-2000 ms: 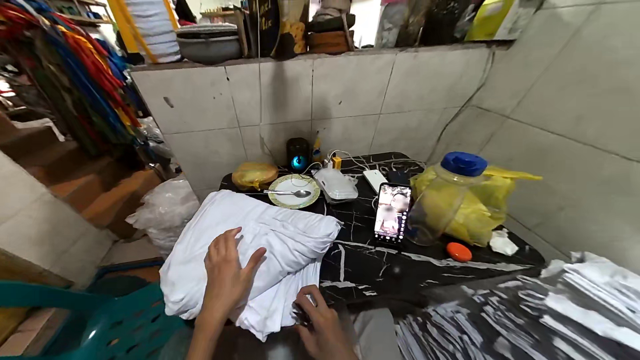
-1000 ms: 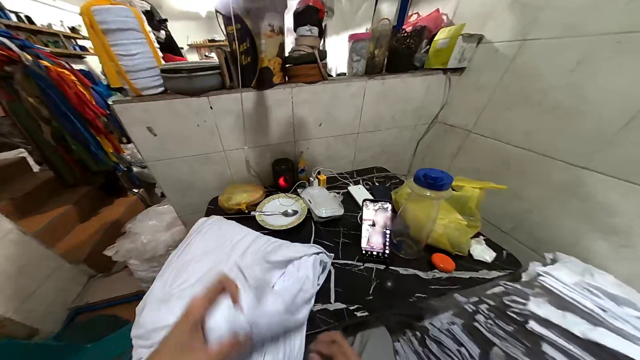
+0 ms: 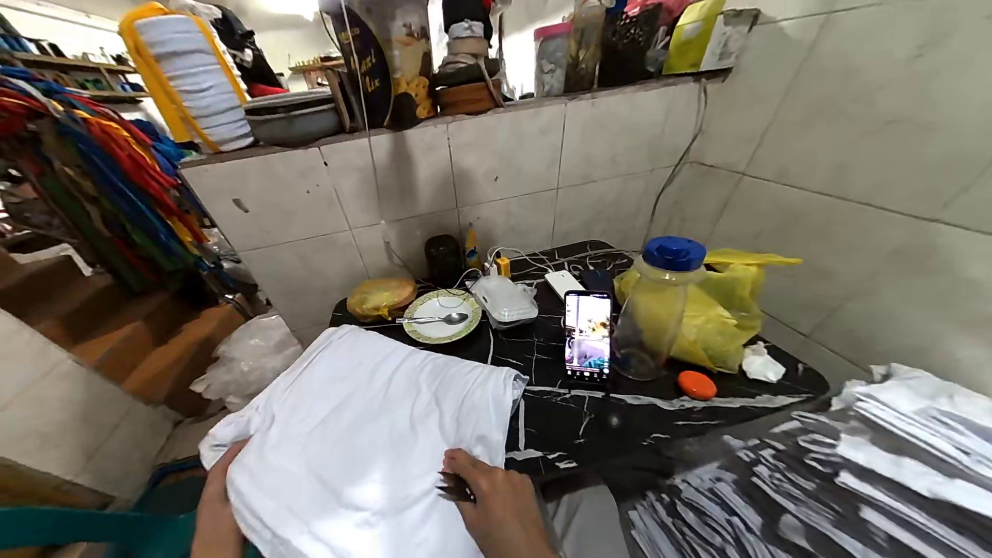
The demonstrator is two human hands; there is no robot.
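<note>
White folded cloth point(image 3: 372, 434) lies over the near left part of the black marbled table, its near end at the bottom edge of the view. My left hand point(image 3: 219, 496) is at the cloth's left edge, its fingers partly hidden by the fabric, so its grip cannot be made out. On the cloth's right side rests my right hand point(image 3: 496, 496), closed around a small dark metal tool point(image 3: 456, 488) with pointed tips, perhaps thread snips. Beyond the cloth are a plate point(image 3: 430, 335) with a spoon point(image 3: 449, 318) and a lit phone point(image 3: 587, 337) standing upright.
A clear plastic jar point(image 3: 649, 325) with a blue lid stands beside a yellow plastic bag point(image 3: 717, 318). Near them lies an orange lid point(image 3: 697, 385). Striped black-and-white fabric point(image 3: 744, 496) fills the lower right. A green plastic chair point(image 3: 93, 531) is at lower left, below a tiled ledge point(image 3: 504, 108).
My left hand has moved from over the cloth to its left edge. My right hand has come onto the cloth's right side. The cloth now lies flatter.
</note>
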